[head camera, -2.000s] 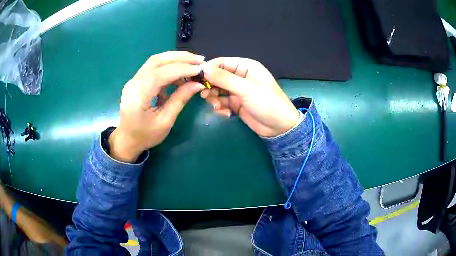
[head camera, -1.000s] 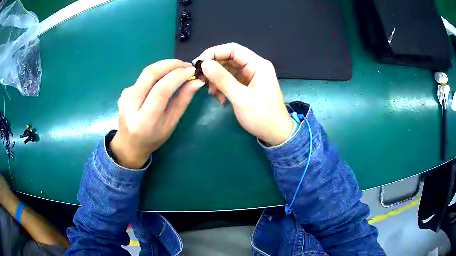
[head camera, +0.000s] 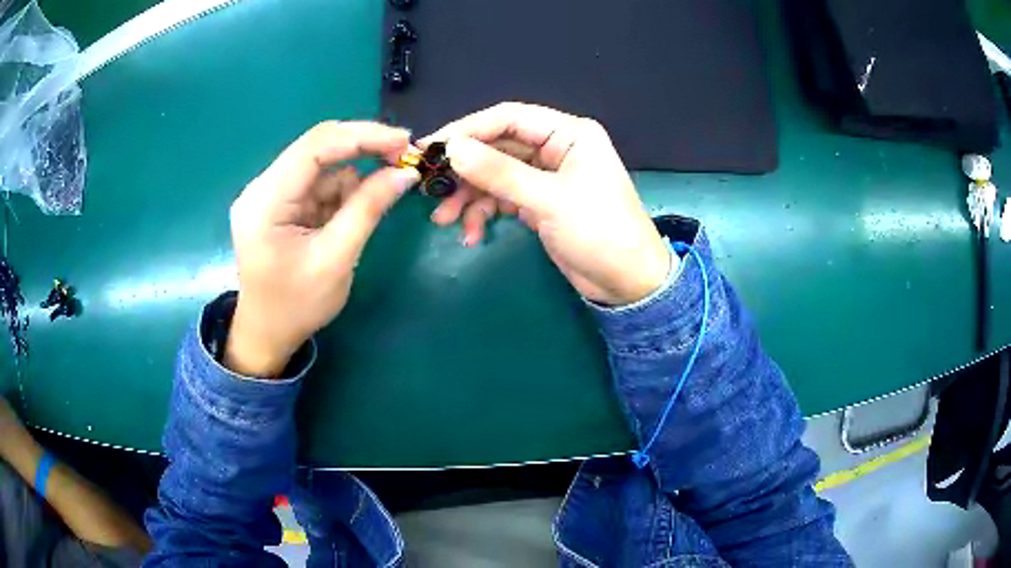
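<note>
A small glossy black part (head camera: 438, 178) is pinched between the thumb and fingers of my right hand (head camera: 554, 200). A yellow-orange piece (head camera: 410, 159) sits at its left side, between the thumb and index fingertips of my left hand (head camera: 305, 227). The yellow piece touches the black part; whether it is joined to it I cannot tell. Both hands are bare and held above the green mat, at the lower left corner of a black foam sheet (head camera: 599, 78). Glossy black parts (head camera: 400, 56) lie in a line along the sheet's left edge.
A small black cluster with yellow spots (head camera: 59, 300) lies left; thin dark pieces (head camera: 11, 305) lie beyond it. A clear bag (head camera: 44, 122) is upper left. Stacked black foam (head camera: 904, 67) and a white-ended black rod (head camera: 981, 255) are right. Another person's arm (head camera: 78, 499) is lower left.
My left hand has moved left and opened a little away from my right. The black part, mostly covered before, now shows plainly, with the yellow piece at its left.
</note>
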